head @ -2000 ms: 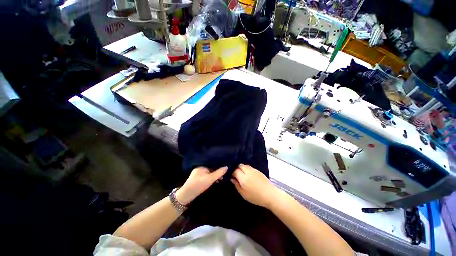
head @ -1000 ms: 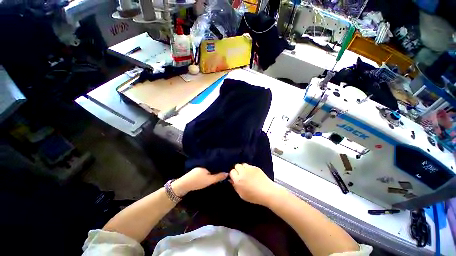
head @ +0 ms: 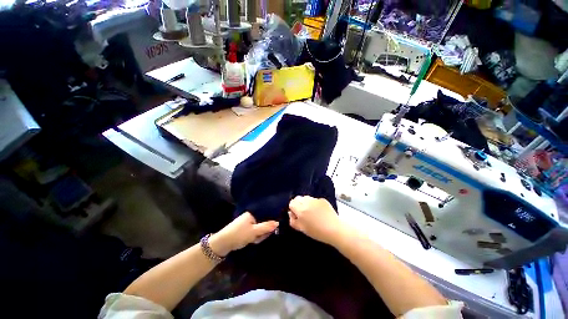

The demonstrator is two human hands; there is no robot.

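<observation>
A dark garment piece point(head: 283, 162) lies on the white table left of the sewing machine and hangs over the front edge towards my lap. My left hand point(head: 248, 231) pinches its near edge, thumb against the fingers. My right hand point(head: 309, 217) pinches the same edge a short way to the right. The exact part of the garment between my hands is hard to tell, dark on dark. The white industrial lockstitch machine point(head: 430, 171) stands to the right, with its needle area away from the cloth.
Thread snips point(head: 417, 231) and a small dark tool point(head: 474, 271) lie right of my hands. A yellow box point(head: 284, 86), a red-capped bottle point(head: 234, 80) and cardboard point(head: 227, 126) are at the back left. Dark cloth point(head: 445, 115) is piled behind the machine.
My hands have moved slightly apart along the cloth edge, the left one lower and the right one a little higher. The cloth has stayed largely in place; the view has shifted slightly.
</observation>
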